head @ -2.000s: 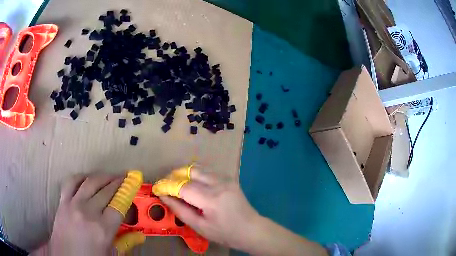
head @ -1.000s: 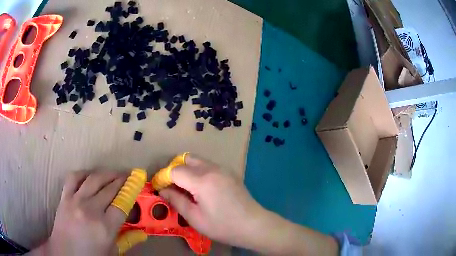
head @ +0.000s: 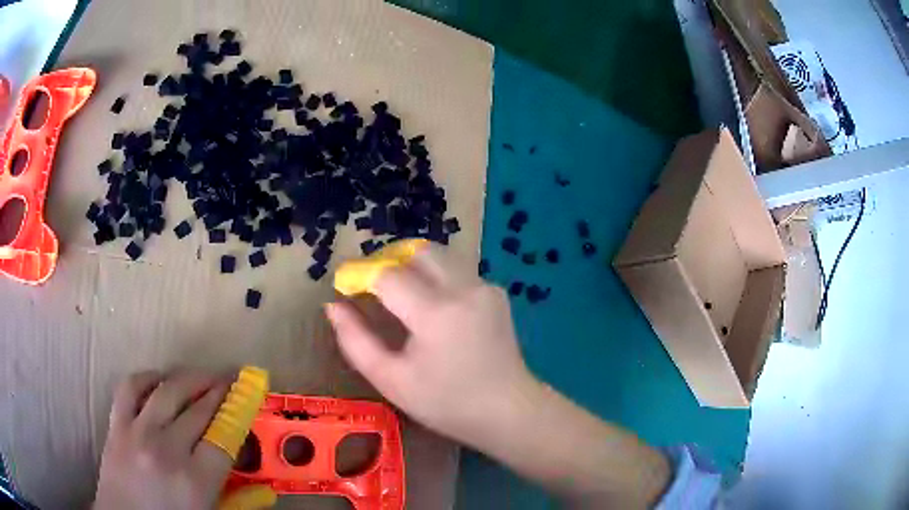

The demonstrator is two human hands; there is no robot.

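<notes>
An orange-red plastic housing (head: 329, 483) lies on the cardboard sheet at the bottom, two of its large holes and the smaller middle hole showing. A dark pad sits at its upper edge. My left hand (head: 184, 438), with yellow finger cots, holds the housing's left end and hides it. My right hand (head: 429, 334) is above the cardboard, off the housing, its thumb and yellow-cotted index finger apart; no pad shows between them. A loose heap of black square pads (head: 224, 159) lies just beyond my right hand.
Another orange-red housing (head: 32, 184) lies at the left edge, partly over a further one. Stray black pads (head: 516, 221) lie on the green-teal surface (head: 578, 349). A tilted small open carton (head: 698, 259) stands at right with a few pads inside. A pale frame bar (head: 837, 171) and clutter are beyond.
My right hand has left the housing and moved up toward the pad heap, its fingers now apart. My left hand stays on the housing, which has turned slightly. The whole view has shifted a little.
</notes>
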